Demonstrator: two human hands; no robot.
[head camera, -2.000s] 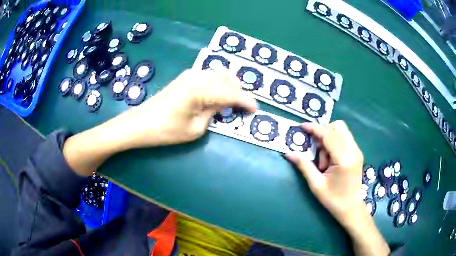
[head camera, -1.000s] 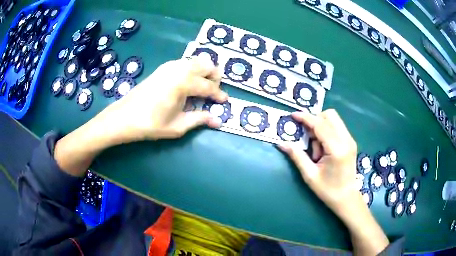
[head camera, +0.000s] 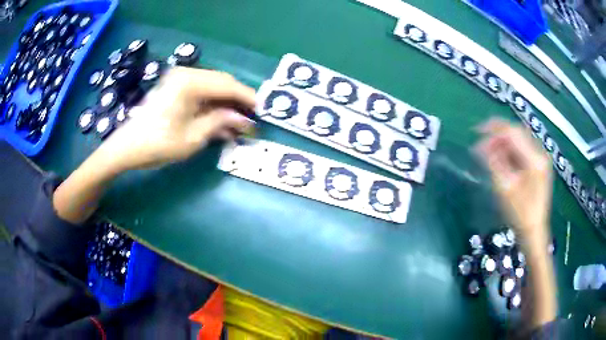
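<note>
A pale fixture strip (head camera: 249, 163) lies nearest on the green bench. It holds three black round parts (head camera: 342, 183); its left end is bare with small dark holes. Two more strips, each with several round parts, lie side by side beyond it, the farther one (head camera: 361, 98) touching or nearly touching the other. My left hand (head camera: 183, 119) is above the bench left of the strips, its fingertips near the nearest strip's left end; blur hides whether it holds a part. My right hand (head camera: 515, 163) is blurred, right of the strips and off them, fingers curled; its contents cannot be seen.
A blue bin of round parts (head camera: 100, 23) is at the left, with a loose pile (head camera: 106, 99) beside it. Another pile (head camera: 490, 264) lies at the right. A lower blue bin (head camera: 143, 265) is below the bench edge. A line of filled strips (head camera: 458, 56) curves along the far right.
My right hand has left the nearest strip and moved up and right. My left hand has moved left off the strip, uncovering its bare left end.
</note>
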